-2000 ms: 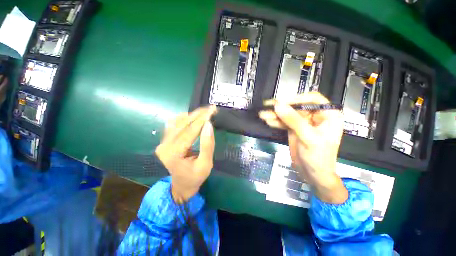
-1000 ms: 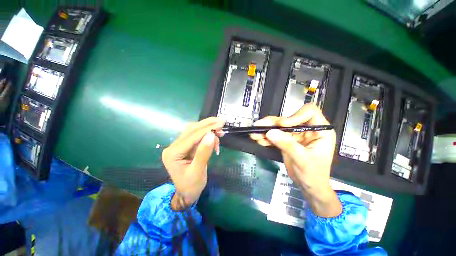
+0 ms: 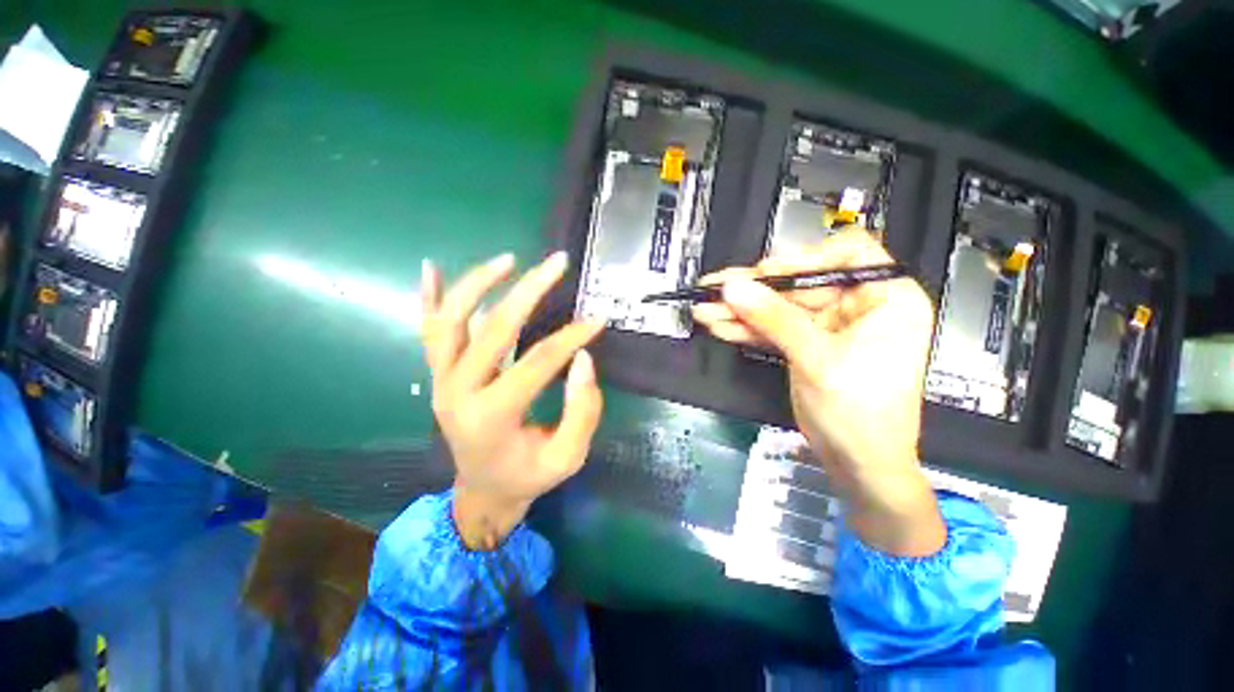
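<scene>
Several phone units lie in the slots of a black foam tray. My right hand holds black tweezers with white lettering, pen-like. The tweezer tip is over the lower end of the leftmost phone unit. My right hand partly covers the second phone unit. My left hand has its fingers spread, the index fingertip at the lower left corner of the leftmost unit; nothing is visible in it. I cannot tell if the tweezers hold a small piece.
A white label sheet lies below the tray, beside a clear dotted film. Another foam tray with phone units stands at the left, near a white paper. A blue sleeve of another person shows at the left edge.
My left hand has opened and let go at the tweezer tip. My right hand has turned the tweezers' tip down onto the leftmost phone unit. The view has shifted slightly.
</scene>
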